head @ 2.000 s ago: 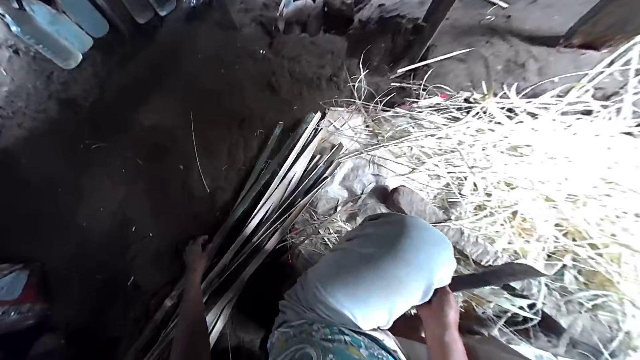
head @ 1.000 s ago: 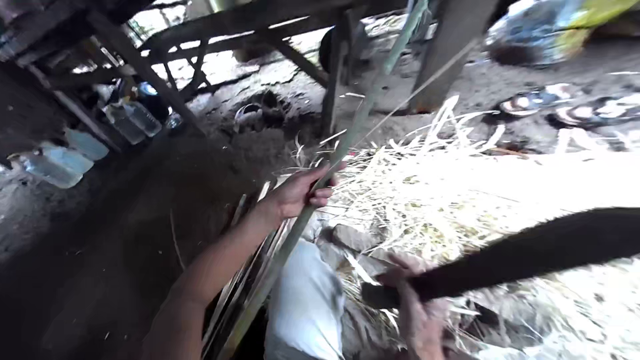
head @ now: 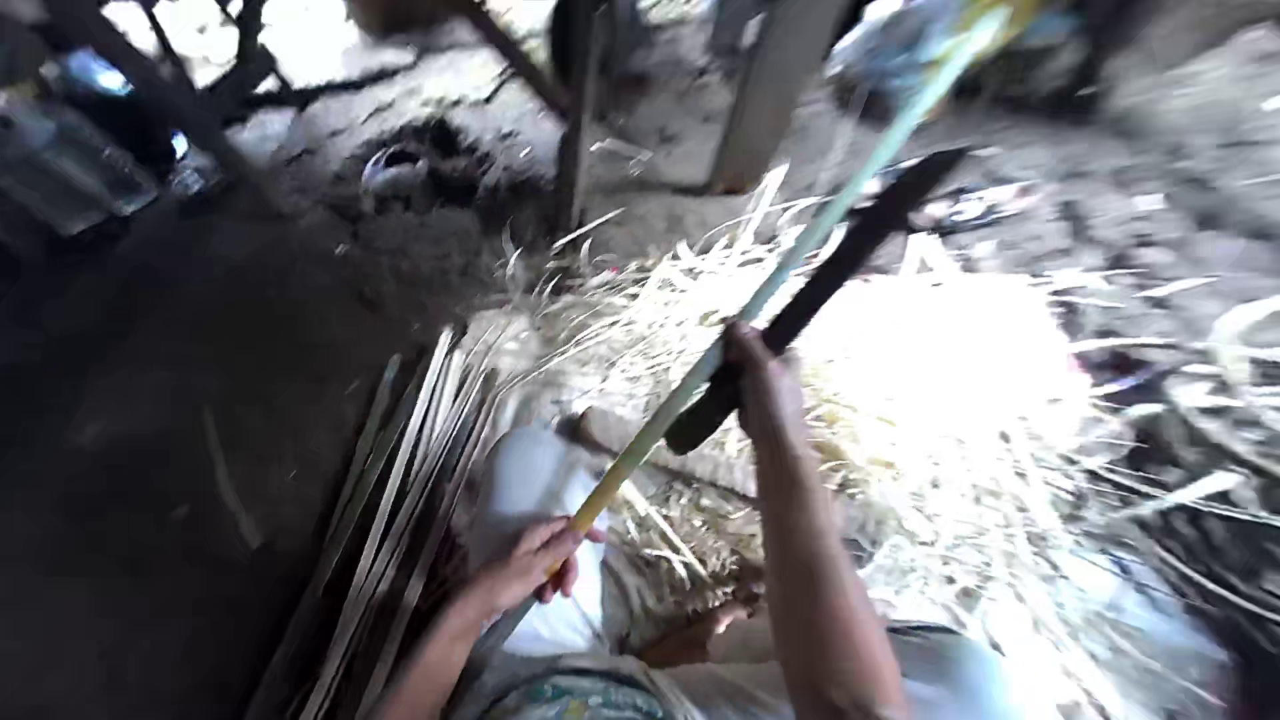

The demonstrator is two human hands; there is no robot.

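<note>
A long green-yellow strip, which looks like split bamboo [head: 690, 392], runs diagonally from my lap to the upper right. My left hand [head: 548, 560] is closed around its lower part, above my pale-clothed knee. My right hand [head: 762, 375] grips the handle of a machete [head: 850, 250] and also touches the strip. The dark blade points up and right, close beside the strip. To the left of my knee lies a bundle of long split strips [head: 400, 500]. The far end of the strip is blurred.
A bright heap of thin shavings [head: 930, 370] spreads across the right. Wooden posts [head: 775, 95] stand at the top. Clear plastic containers [head: 70, 165] are at the upper left. A piece of wood [head: 610, 430] lies beyond my knee, and footwear [head: 975, 205] is at the upper right.
Two seconds ago my left hand was at the bundle; a second ago it held the long strip higher up. The machete, then pointing right, now lies along the strip. The view has shifted.
</note>
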